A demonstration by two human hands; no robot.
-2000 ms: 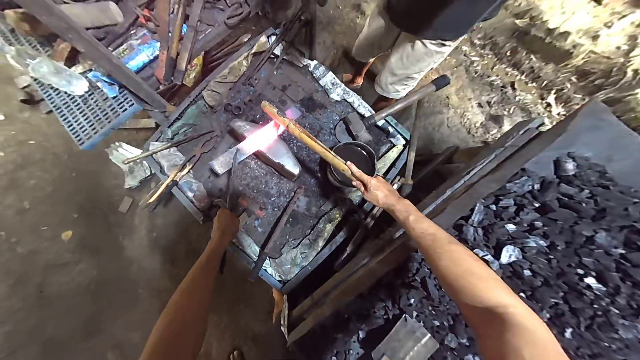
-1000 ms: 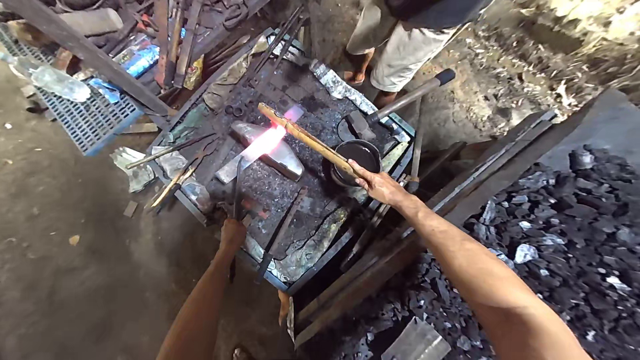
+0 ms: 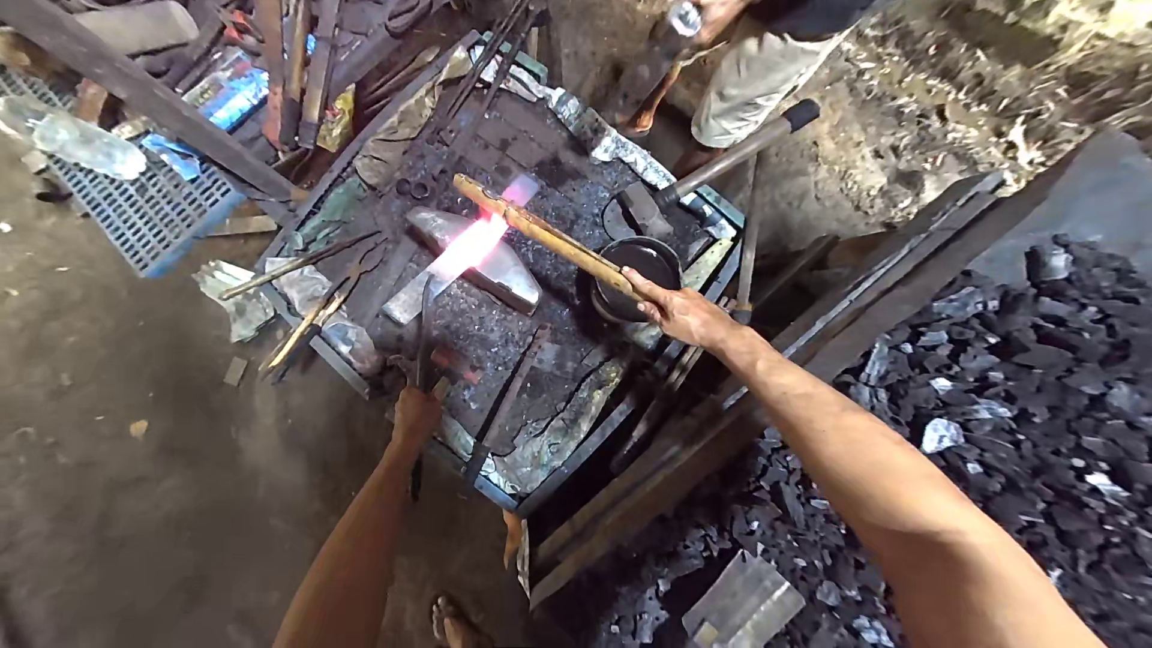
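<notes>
A flat steel bar (image 3: 457, 255) lies across the anvil (image 3: 504, 270), its middle glowing pink and white and its near end grey. My left hand (image 3: 417, 416) grips a pair of tongs (image 3: 426, 333) whose jaws meet the bar's near end. With my right hand (image 3: 675, 310) I hold a wooden stick (image 3: 549, 236) that reaches over the bar, its far end just past the glowing part. Whether the stick touches the bar I cannot tell. Beneath the stick, near my right fingers, stands a round black container (image 3: 641, 270).
A long-handled sledgehammer (image 3: 643, 211) rests right of the anvil. More tongs (image 3: 315, 315) lie at the worktable's left edge, and a loose metal bar (image 3: 508, 396) in front. Charcoal (image 3: 1008, 396) is heaped at the right. A person (image 3: 756, 81) stands behind the table holding a clear bottle (image 3: 685, 18).
The other person's hand with a clear bottle has come into view at the top. Both my hands keep their holds, and the bar stays across the anvil.
</notes>
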